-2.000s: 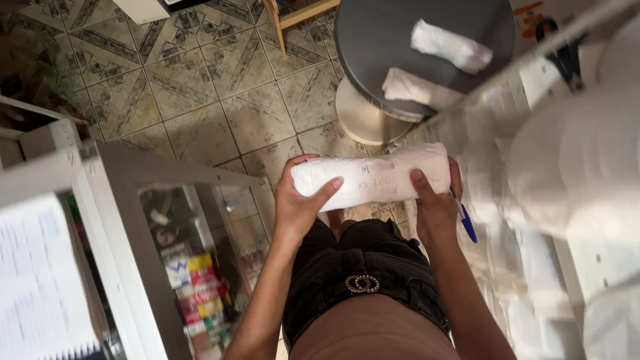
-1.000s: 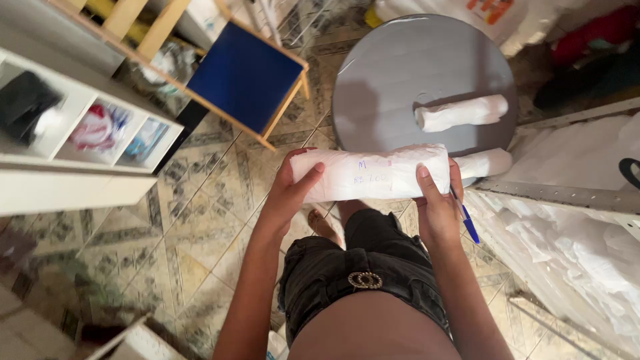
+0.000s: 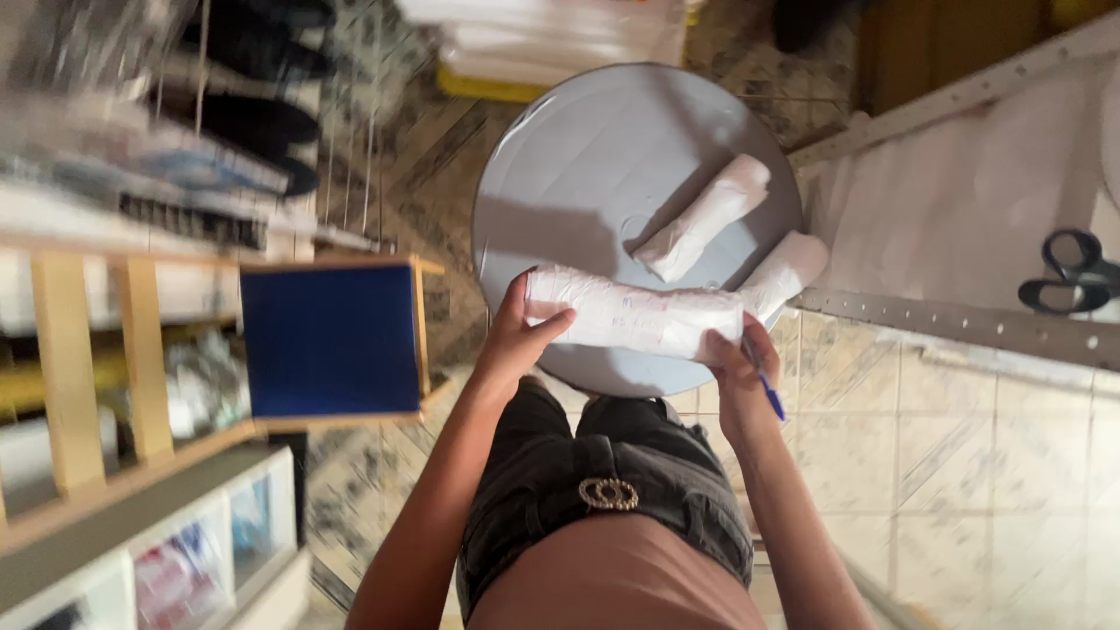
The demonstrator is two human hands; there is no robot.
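A white wrapped roll (image 3: 634, 313) with handwriting on it is held level in front of my waist. My left hand (image 3: 525, 328) grips its left end, thumb on top. My right hand (image 3: 744, 363) holds the right end and also has a blue pen (image 3: 770, 392) between its fingers, pointing down. Beyond the roll stands a round grey table (image 3: 560, 184). A second white wrapped roll (image 3: 700, 219) lies slantwise on it, and a third white roll (image 3: 785, 276) rests at its right edge, partly hidden behind the held one.
A wooden chair with a blue seat (image 3: 332, 341) stands at the left, above white cubbies (image 3: 262, 516) holding packets. On the right, black-handled scissors (image 3: 1069, 273) hang by a perforated metal rail (image 3: 971, 331). White bags (image 3: 569, 39) sit behind the table.
The view has turned and shifted strongly, and the round table now lies directly beyond my hands. Both hands keep the same hold on the roll, and the pen stays in my right hand.
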